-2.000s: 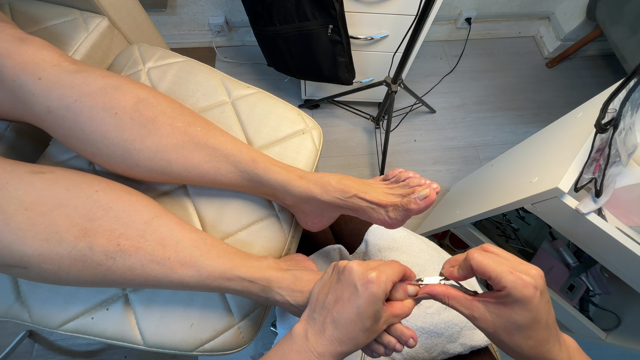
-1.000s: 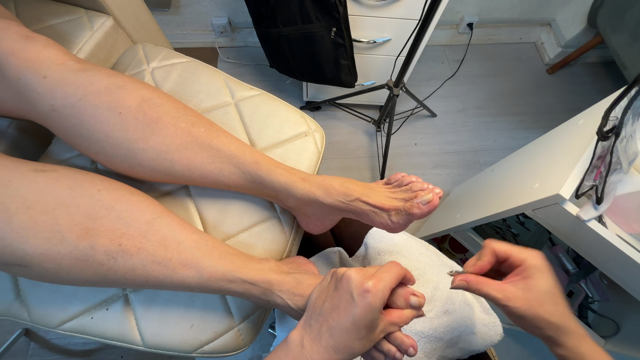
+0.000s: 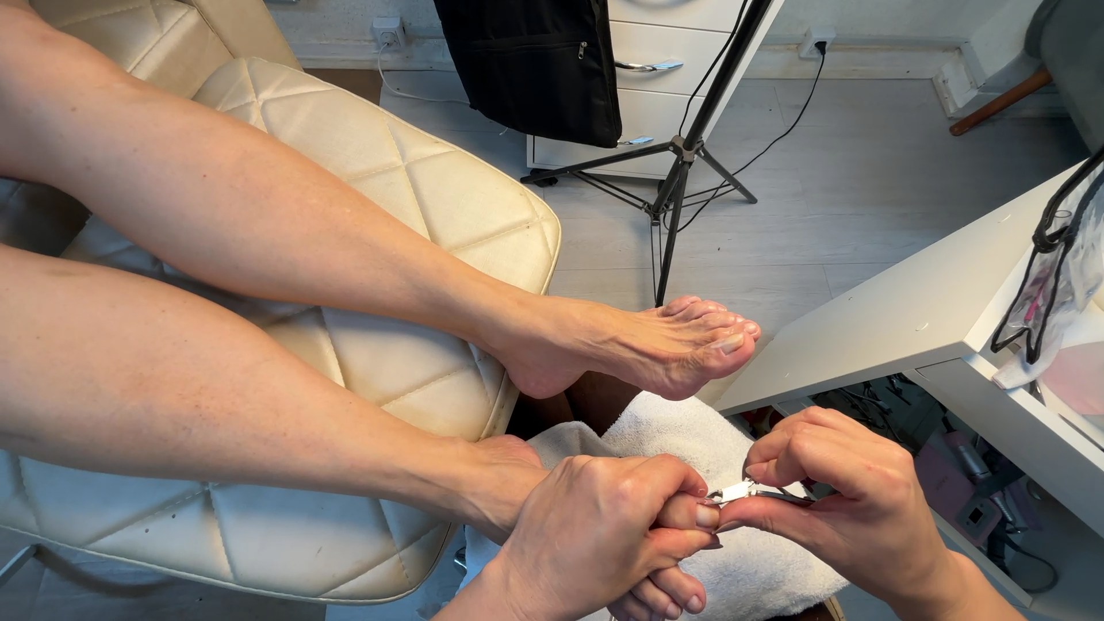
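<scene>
My left hand (image 3: 595, 526) is wrapped around the front of a person's nearer foot (image 3: 500, 479), holding the big toe (image 3: 690, 515) between thumb and fingers. Metal nippers (image 3: 743, 492) are gripped in my right hand (image 3: 849, 500), their jaws against the edge of that toe by the nail. Part of the handles is hidden by my fingers. Beneath the foot and both hands lies a white towel (image 3: 742, 569). The person's other foot (image 3: 638, 345) rests above, toes pointing right, touched by neither hand.
A cream quilted seat (image 3: 414, 190) supports the legs. Behind stand a black tripod (image 3: 686, 151), a black bag (image 3: 543, 69) and a white drawer unit (image 3: 655, 52). At right, a white desk (image 3: 897, 267) has an open compartment holding a pink device (image 3: 966, 483) and cables.
One second ago my right hand was away from the toe, to its right; now it is back with the nippers at the toe. My left hand keeps hold of the foot.
</scene>
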